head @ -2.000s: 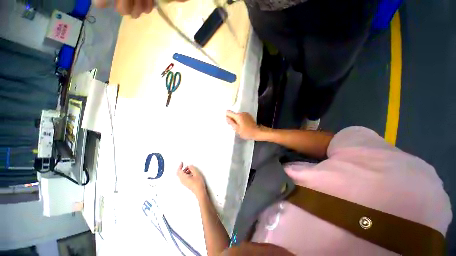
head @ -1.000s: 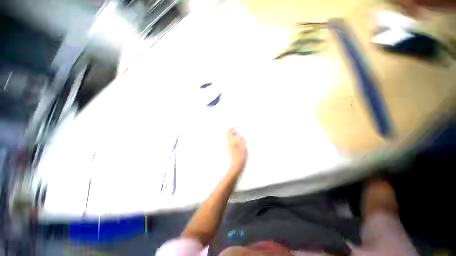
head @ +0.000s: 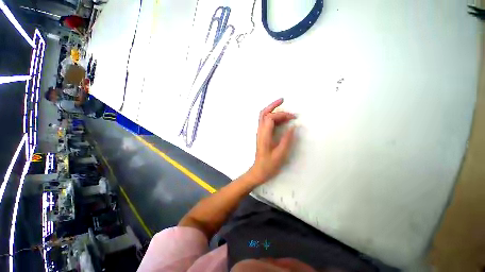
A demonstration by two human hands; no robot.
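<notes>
My left hand (head: 274, 141) is low over the white table (head: 372, 143), with its fingers apart and slightly curled and nothing in it. A dark navy curved band (head: 290, 33) with small light dots lies beyond my hand, cut off by the top edge. A pile of narrow strips (head: 205, 79) with blue-grey edges lies crossed on the table to the left of the band. A thin curl (head: 240, 38) lies between the pile and the band. My right hand is not in view.
A tan board (head: 460, 228) shows at the right edge, and a small dark item (head: 476, 11) at the top right. On the left are the floor with yellow lines (head: 175, 163), rows of machines and seated people (head: 66, 101). Small marks (head: 340, 84) show on the white surface.
The view has swung left, towards the strips and the factory floor. The scissors, phone and long blue piece have left the view, and so has my right hand.
</notes>
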